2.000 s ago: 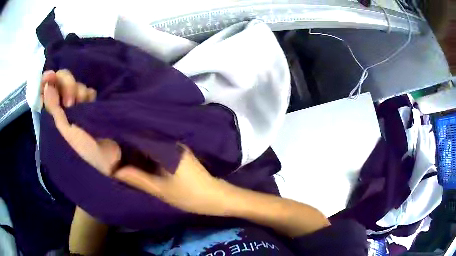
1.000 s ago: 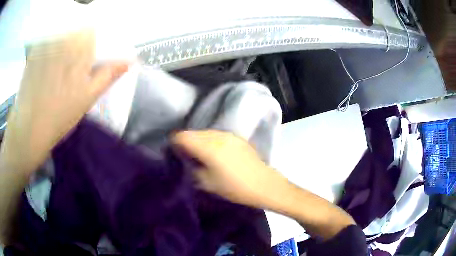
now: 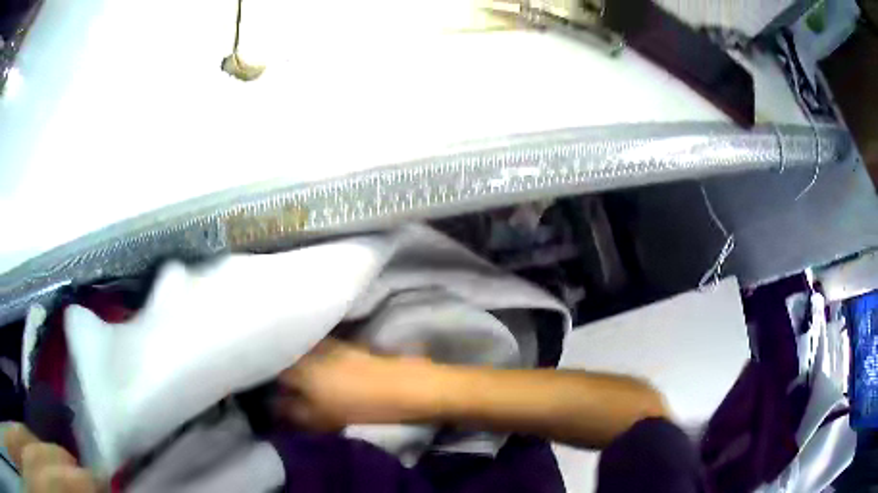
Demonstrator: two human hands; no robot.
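Light grey fabric (image 3: 212, 332) lies over my lap below the table edge, with folds and a curved dark-edged part at its right. Navy fabric (image 3: 414, 470) shows beneath it at the bottom. My right hand (image 3: 337, 385) is blurred at the grey and navy cloth, with its fingertips hidden among the folds; its grip cannot be made out. My left hand (image 3: 48, 467) is cut off at the bottom left corner, with curled fingers beside the cloth; its hold is unclear. A dark red strip (image 3: 82, 337) shows at the left.
The white table (image 3: 385, 106) has a ruler (image 3: 433, 188) along its front edge. A dark flat object (image 3: 684, 58) lies at the back right. A white board (image 3: 664, 356), navy and white cloth bundles (image 3: 761, 414) and a blue basket (image 3: 865, 356) are at the right. Thin thread (image 3: 717, 260) hangs below the table.
The view has shifted to show more table. The grey cloth now covers much of the navy cloth. My left hand has moved down to the bottom left corner; my right hand has moved slightly left and down.
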